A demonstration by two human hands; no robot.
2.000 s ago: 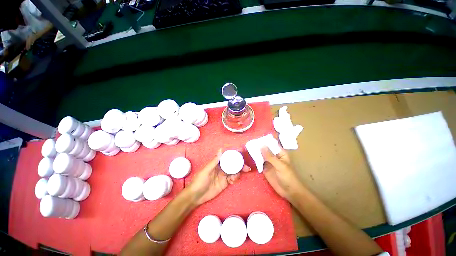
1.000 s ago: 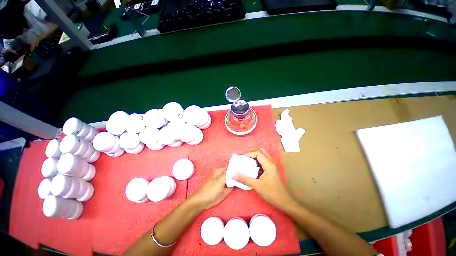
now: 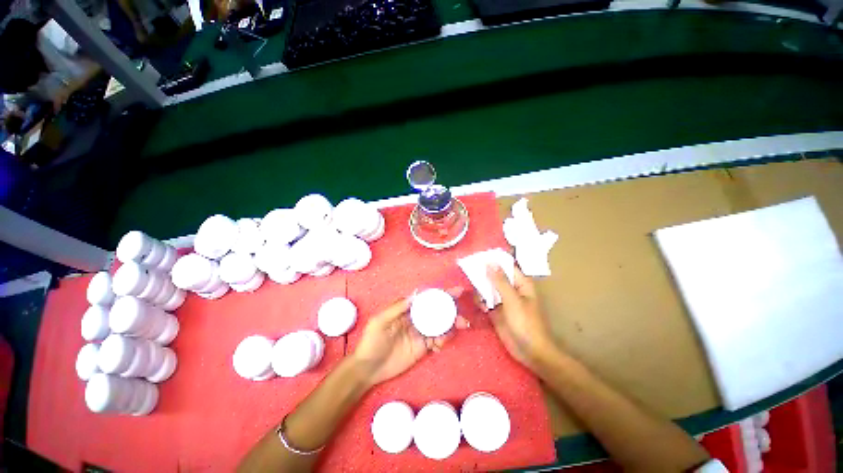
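Note:
My left hand (image 3: 393, 342) holds a white round part (image 3: 433, 312) by its edge, flat face up, over the red mat (image 3: 370, 402). My right hand (image 3: 519, 319) pinches a folded white wiping cloth (image 3: 487, 273) just right of the part. The cloth and the part are apart. The clear solvent bottle (image 3: 439, 224) stands behind my hands with its metal lid raised. Three white parts (image 3: 436, 430) form a row at the near edge. A small group of white parts (image 3: 296, 352) lies left of my left hand.
Leaning columns of white parts (image 3: 136, 317) stand far left, and a cluster (image 3: 277, 245) lies along the back edge. A crumpled wipe (image 3: 530, 242) and a white foam sheet (image 3: 763, 300) lie on the cardboard (image 3: 610, 305). A red bin (image 3: 800, 434) is below the bench edge. A person (image 3: 65, 65) is at upper left.
One second ago the cloth covered the part, with both hands together. Now my right hand has moved right with the cloth, and the part's face shows in my left hand.

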